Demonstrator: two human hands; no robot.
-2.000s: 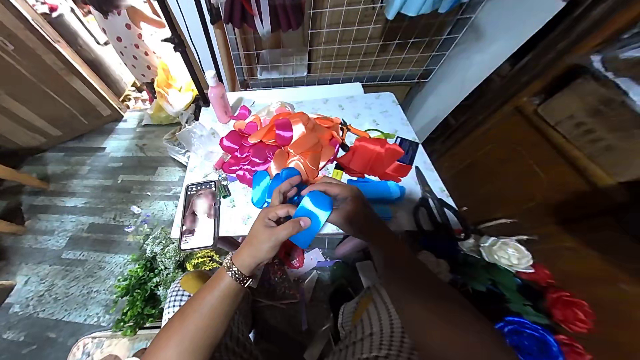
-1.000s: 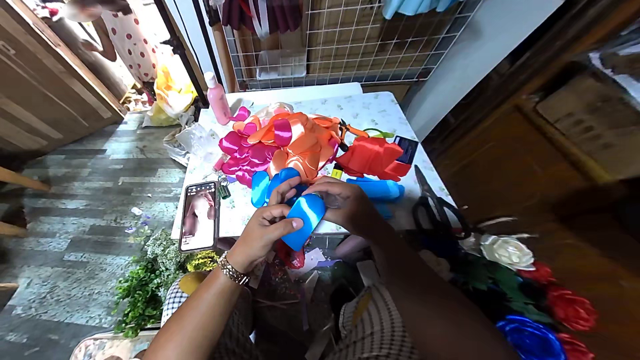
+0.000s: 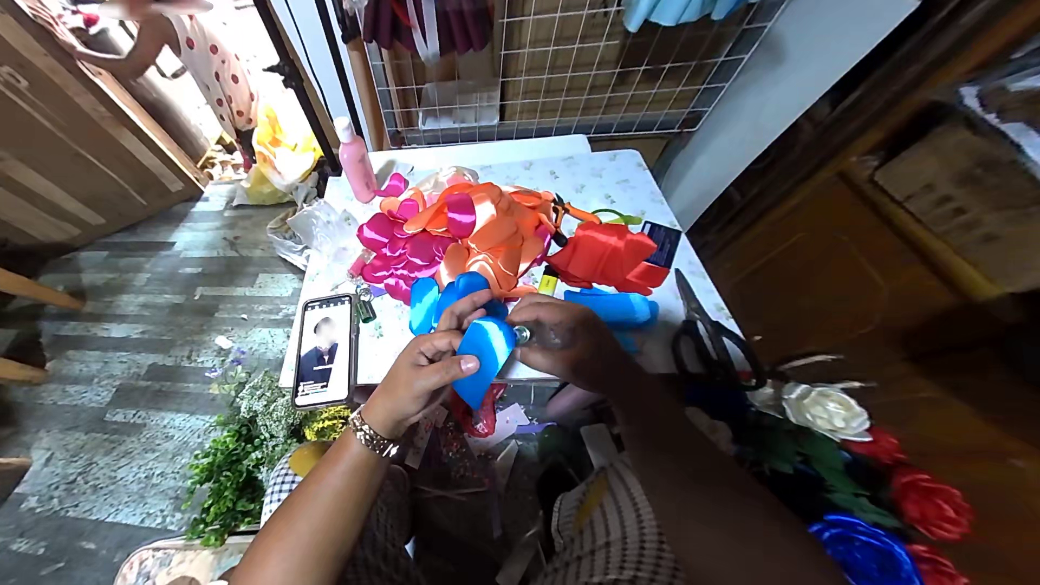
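Note:
My left hand (image 3: 431, 366) pinches a blue satin petal (image 3: 485, 357) between thumb and fingers above the table's front edge. At the petal's upper right edge, my right hand (image 3: 561, 333) is closed on a small object with a shiny round end (image 3: 522, 333); its kind is hard to tell. More blue satin petals (image 3: 424, 305) lie just behind my left fingers. Beyond are piles of magenta petals (image 3: 406, 252), orange petals (image 3: 496, 227) and red petals (image 3: 605, 256). A roll of blue satin (image 3: 613, 309) rests right of my right hand.
A smartphone (image 3: 323, 349) lies at the table's left edge, black scissors (image 3: 707, 341) at the right. A pink bottle (image 3: 356, 162) stands at the back left. Fabric roses (image 3: 825, 410) are at lower right, leafy greenery (image 3: 236, 463) at lower left. A person (image 3: 215, 69) stands by the doorway.
The blue petal has turned a little in my left hand, and the shiny round end now shows beside my right fingers. The person at the doorway has shifted.

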